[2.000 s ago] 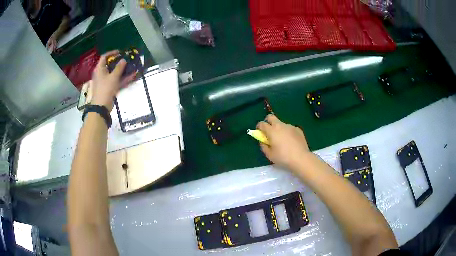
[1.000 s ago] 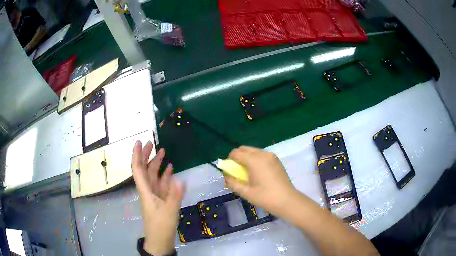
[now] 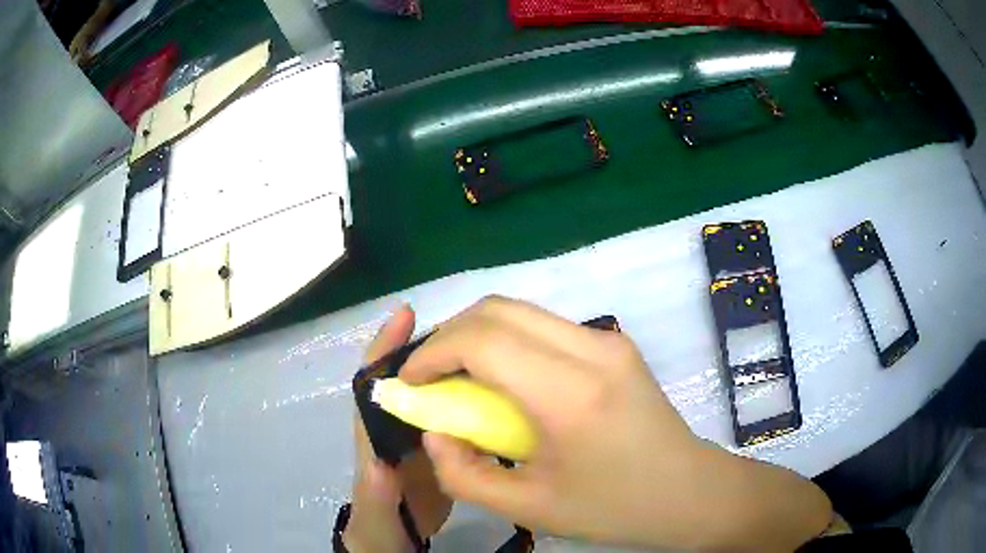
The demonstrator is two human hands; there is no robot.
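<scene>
My right hand (image 3: 551, 421) is shut on a short tool with a thick yellow handle (image 3: 460, 415), its pale tip at the upper left end of a black phone frame (image 3: 389, 427). My left hand (image 3: 384, 502) holds that frame from below and behind, low in the middle of the view; a dark wristband shows at its wrist. My right hand hides much of the frame. Another black frame edge (image 3: 601, 323) shows just behind my right hand, over the white sheet; the rest of it is hidden.
Single black frames (image 3: 532, 160) lie on the green belt (image 3: 400, 254). Overlapping frames (image 3: 746, 308) and one single frame (image 3: 878, 297) lie on the white sheet (image 3: 649, 254) at right. Cream guide plates (image 3: 254, 275) and a frame (image 3: 142, 221) are at left. A red mesh tray (image 3: 670, 13) is at the far side.
My left hand went from the white surface at left to the near middle and now holds a frame. The yellow tool came down onto it. The nearest belt frame was picked up; others shifted left.
</scene>
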